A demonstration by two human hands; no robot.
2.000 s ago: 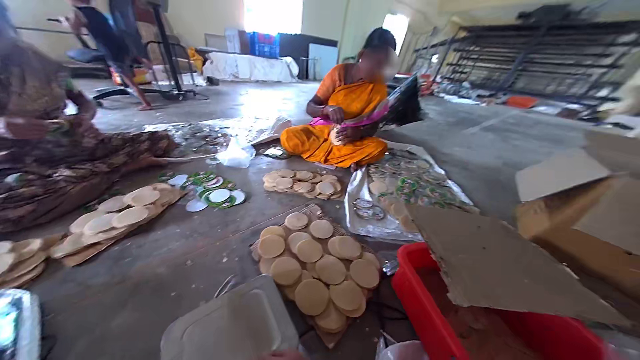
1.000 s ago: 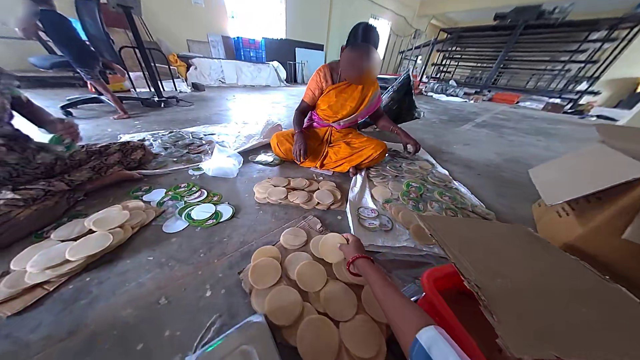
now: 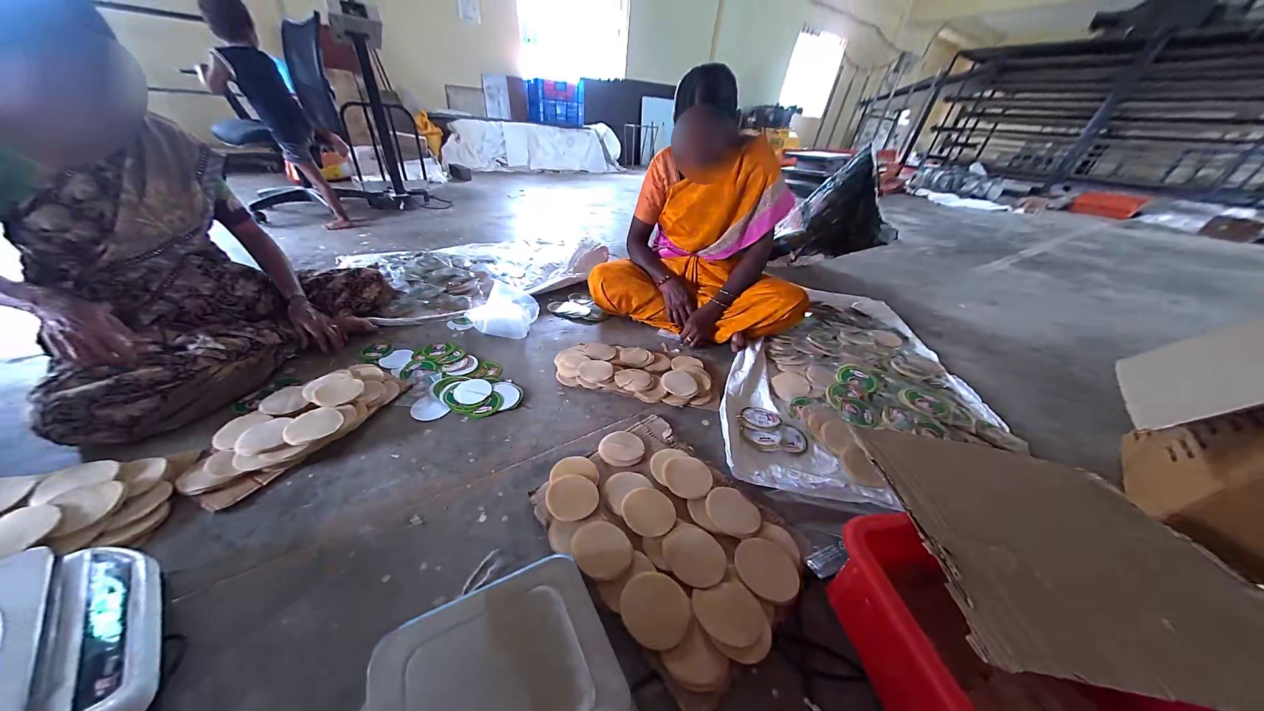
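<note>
Neither my left hand nor my right hand shows in the head view. Nearest in front lies a heap of round, flat tan discs on a piece of corrugated cardboard. A grey plastic lid or tray is at its lower left, and a red plastic tub stands to its right, partly covered by a cardboard sheet. Beyond the heap is a smaller pile of tan discs. Green-rimmed and white round labels lie loose on the floor to the left of that pile.
A person in orange sits cross-legged beside a white sheet bearing discs and labels. Another person sits at left near more disc piles. A digital scale is at lower left, an open carton at right.
A hand with a red bracelet reached over the near disc heap one second ago and is out of view now. The person in orange has drawn a hand back from the sheet to the lap.
</note>
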